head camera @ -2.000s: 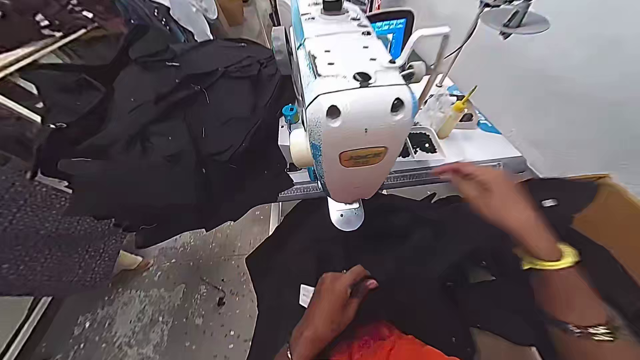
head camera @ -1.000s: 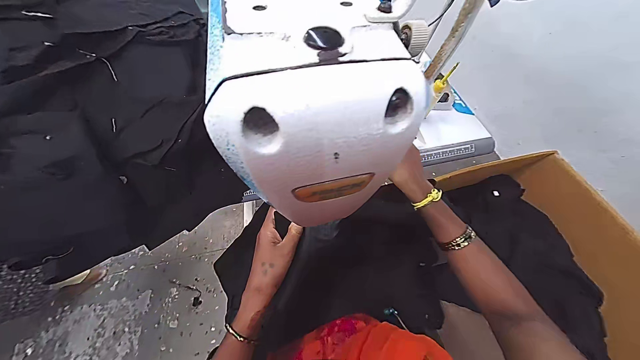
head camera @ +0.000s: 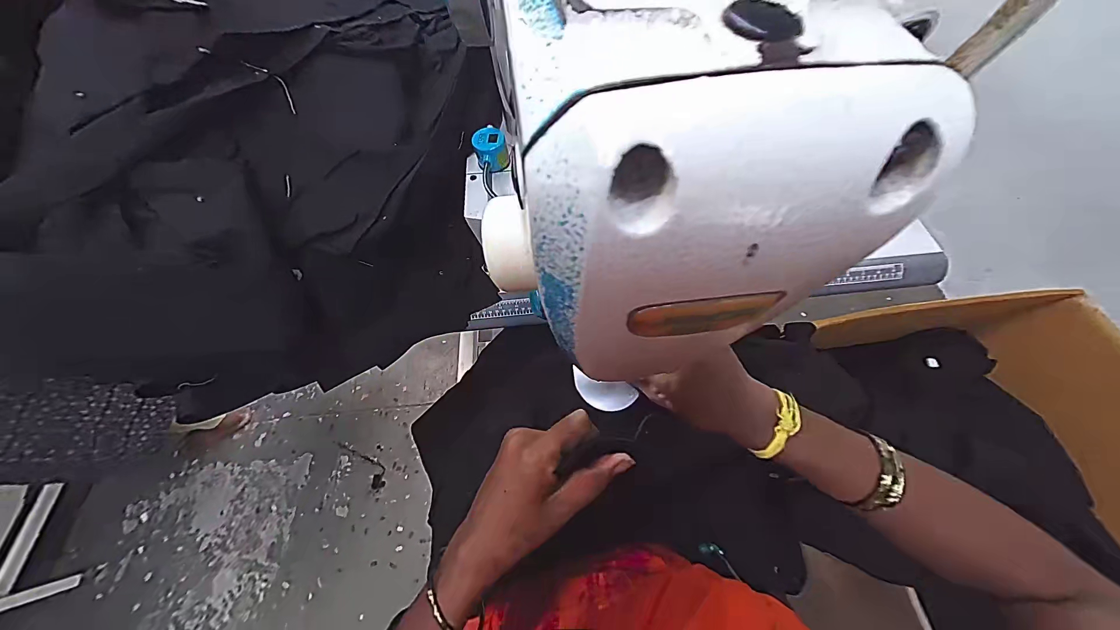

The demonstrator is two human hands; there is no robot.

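Observation:
The white head of an industrial sewing machine [head camera: 744, 201] fills the upper middle, with a lit round white part [head camera: 604, 391] under it. Black fabric [head camera: 682, 490] lies below the head and over my lap. My left hand [head camera: 542, 481] has a fold of this fabric between thumb and index finger, just in front of the round part. My right hand [head camera: 700, 394] reaches under the machine head at the right of that part; its fingertips are partly hidden, and whether they grip anything cannot be seen.
More black fabric [head camera: 219, 192] is spread at the left. A cardboard box [head camera: 1032, 350] with black cloth in it stands at the right. A blue-capped device [head camera: 490, 147] sits behind the machine. A person's foot [head camera: 229, 424] shows on the speckled floor [head camera: 324, 516].
Two seconds ago my right hand was raised at the right of the machine; it is now under the head. My left hand has come up close to the round part. The view has moved nearer.

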